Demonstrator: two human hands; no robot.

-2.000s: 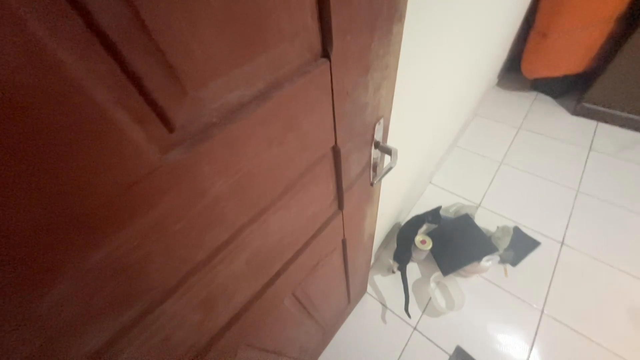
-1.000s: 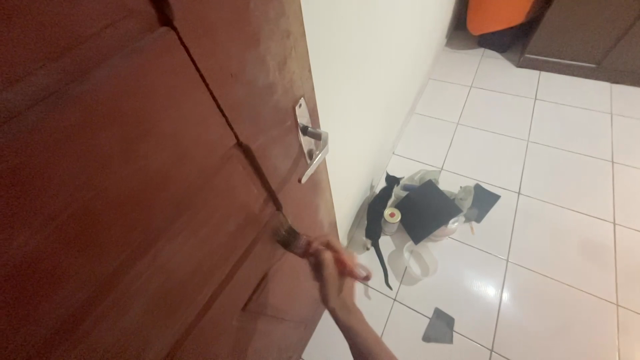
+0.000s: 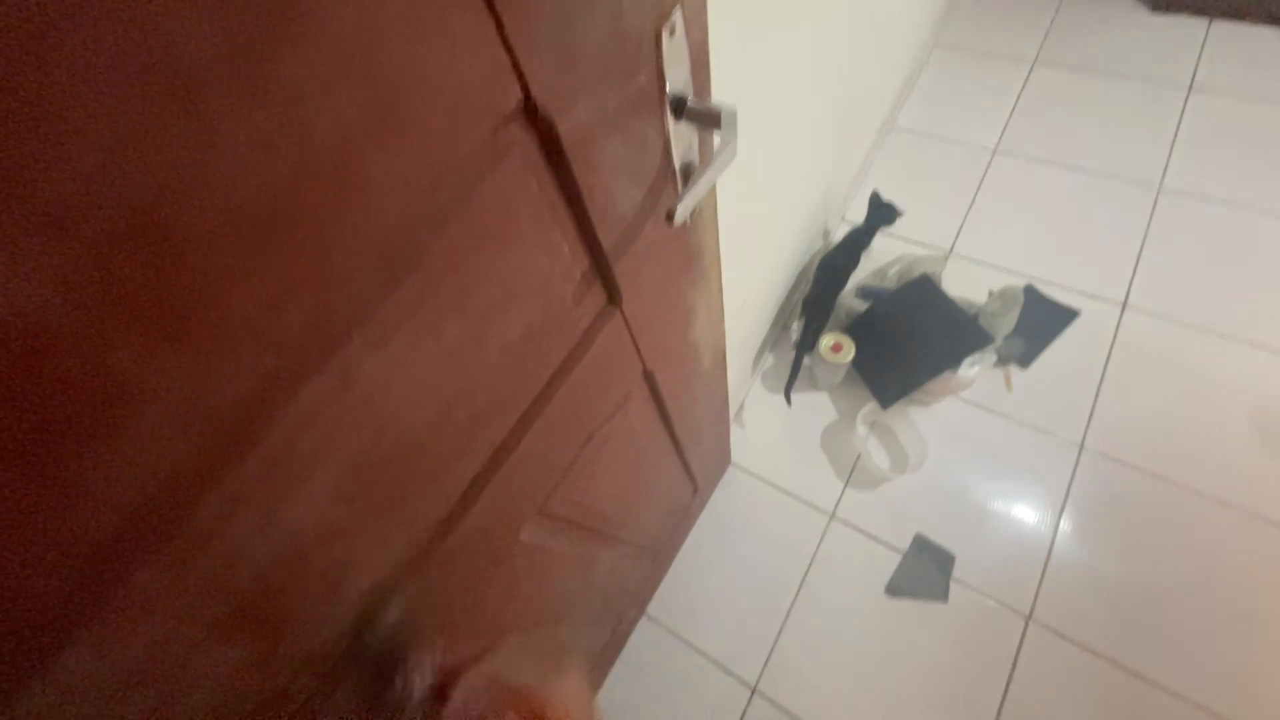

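A brown-red wooden panel door (image 3: 300, 300) fills the left side. At the bottom edge, my right hand (image 3: 525, 685) is a motion blur and only partly inside the picture. It is shut on a paintbrush (image 3: 380, 635), whose dark bristles are against or close to the door's face; contact cannot be told. Up and to the right of the hand, a metal lever handle (image 3: 705, 150) is fixed near the door's edge. My left hand is out of view.
By the white wall (image 3: 800, 100), a black cat (image 3: 835, 275) stands beside a round tin (image 3: 836, 350). Dark sheets (image 3: 920, 340), plastic bags and a whitish ring-shaped item (image 3: 890, 445) lie on the tiled floor. Nearer is a separate grey piece (image 3: 922, 570).
My right hand, absent two seconds ago, was holding the brush below the lever handle one second ago. Hand and brush are now lower and farther left on the door. The view has shifted.
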